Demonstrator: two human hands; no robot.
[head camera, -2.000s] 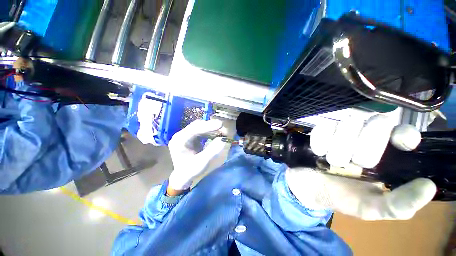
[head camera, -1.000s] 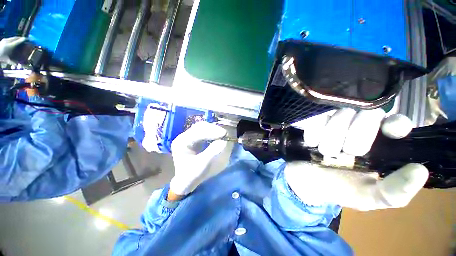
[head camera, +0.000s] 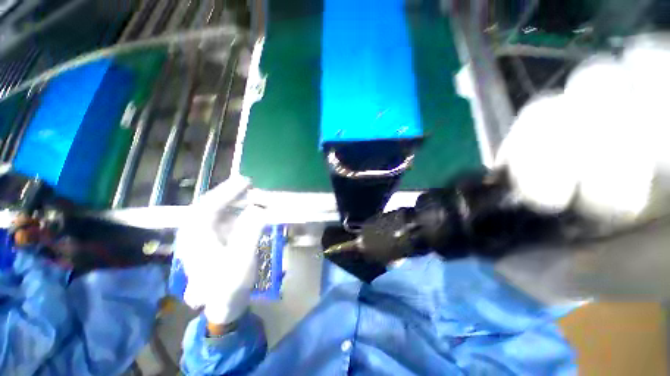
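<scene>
My right hand (head camera: 580, 136), in a white glove and blurred, holds the black electric screwdriver (head camera: 470, 217), its bit pointing left in front of my chest. My left hand (head camera: 220, 250), also gloved, is raised at the conveyor edge, left of the bit and apart from it, over part of the screw bin (head camera: 275, 261). Whether its fingertips pinch a screw cannot be told. The blue enclosure (head camera: 371, 70) lies on the green mat (head camera: 286, 125), its black end panel (head camera: 367, 180) with the silver handle (head camera: 371, 173) facing me.
Conveyor rollers (head camera: 170, 158) run left of the mat. Another blue box (head camera: 62, 121) lies further left, beside a person's blue sleeve (head camera: 110, 308). A metal frame edge (head camera: 481, 110) borders the mat on the right. A brown cardboard surface (head camera: 624, 334) is at the lower right.
The view has shifted, and the enclosure now appears centred and end-on. My left hand has moved away from the driver bit to the left. My right hand appears higher and further right with the driver.
</scene>
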